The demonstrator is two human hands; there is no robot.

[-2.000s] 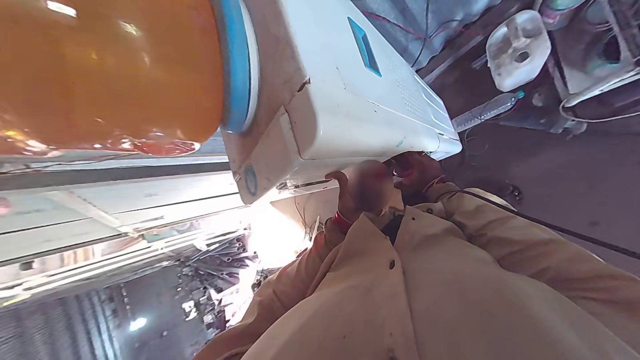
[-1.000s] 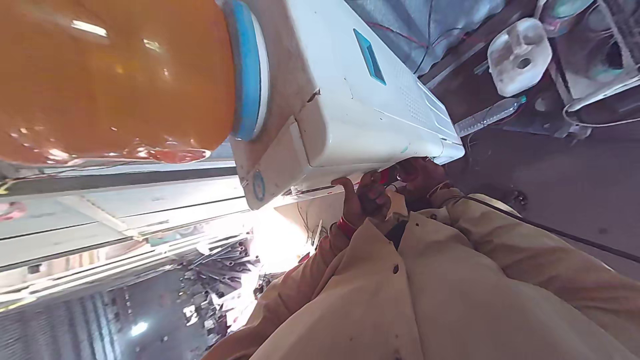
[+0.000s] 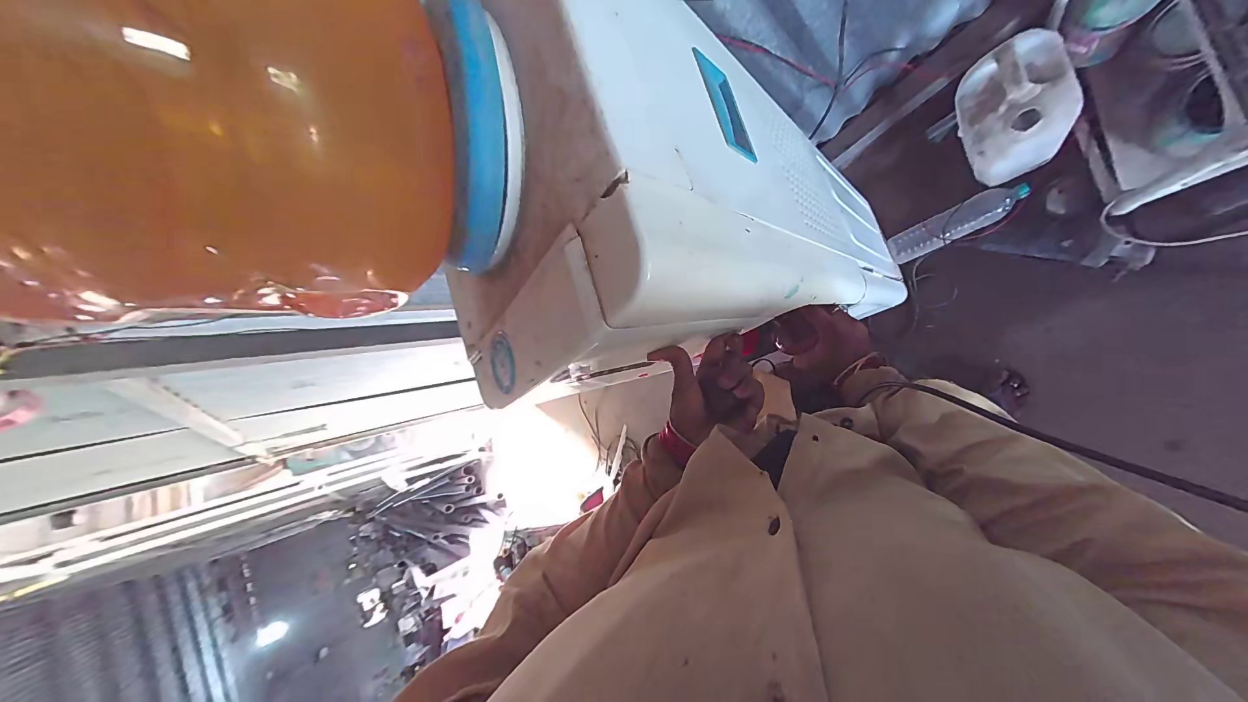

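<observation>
A white plastic appliance housing [image 3: 702, 244] with a blue inset slants across the upper middle. At its end stands a large orange translucent container [image 3: 214, 146] with a blue collar [image 3: 478, 136]. My left hand [image 3: 717, 385] is at the housing's lower edge, thumb raised and fingers curled; what lies in it is not clear. Beside it my right hand [image 3: 829, 341] is closed around a red and dark object [image 3: 759, 339], partly hidden by the fingers and too unclear to name. A dark cord [image 3: 1053, 444] runs from near my right wrist to the right edge.
At the upper right lie a white plastic container [image 3: 1024, 107] with a hole, a clear plastic bottle [image 3: 960, 222] and a pale frame [image 3: 1185, 180]. Thin wires cross a grey sheet [image 3: 780, 39]. Pipe-like pieces [image 3: 448, 497] are heaped at the lower left, beyond pale rails [image 3: 244, 522].
Both hands stay at the housing's lower edge. The fingers of my left hand have shifted slightly, and the view has moved a little.
</observation>
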